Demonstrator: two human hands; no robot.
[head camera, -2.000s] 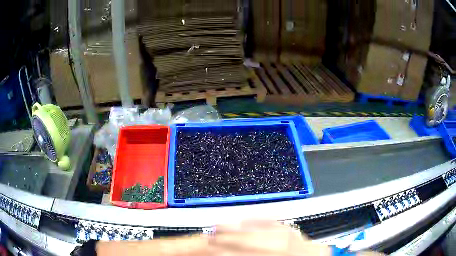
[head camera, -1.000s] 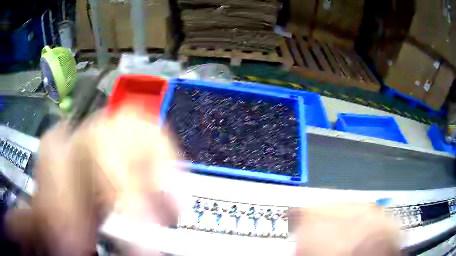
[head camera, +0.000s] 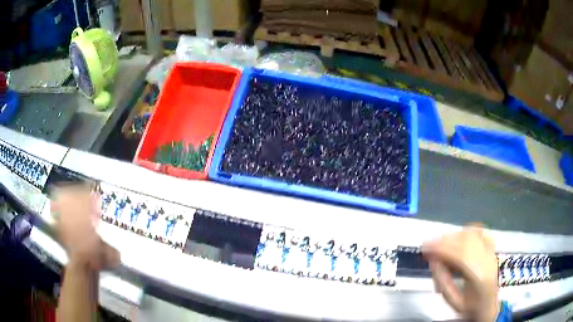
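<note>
My left hand (head camera: 78, 220) is blurred over the left part of the rail, at the left end of a white PCB panel (head camera: 144, 216). My right hand (head camera: 463, 270) is over the right part of the rail, fingers bent, with a blue wrist strap (head camera: 504, 312) at the wrist. Another PCB panel (head camera: 327, 256) with blue and dark parts lies between the hands. Whether either hand holds anything cannot be told. The blue parts bin (head camera: 411, 157) is full of dark parts with shiny leads. The red parts bin (head camera: 188, 107) has green components at its near end.
The conveyor rail (head camera: 352, 223) runs across the front, with further panels at both ends. A green fan (head camera: 94, 63) stands at the left, clear plastic bags (head camera: 292, 62) behind the bins. A small blue bin (head camera: 493, 146) is at the right. Pallets and cardboard are behind.
The view has shifted, so the bins sit higher and tilted. My hands, together over the rail two seconds ago, are now wide apart. My left hand has moved away from the red bin towards the left.
</note>
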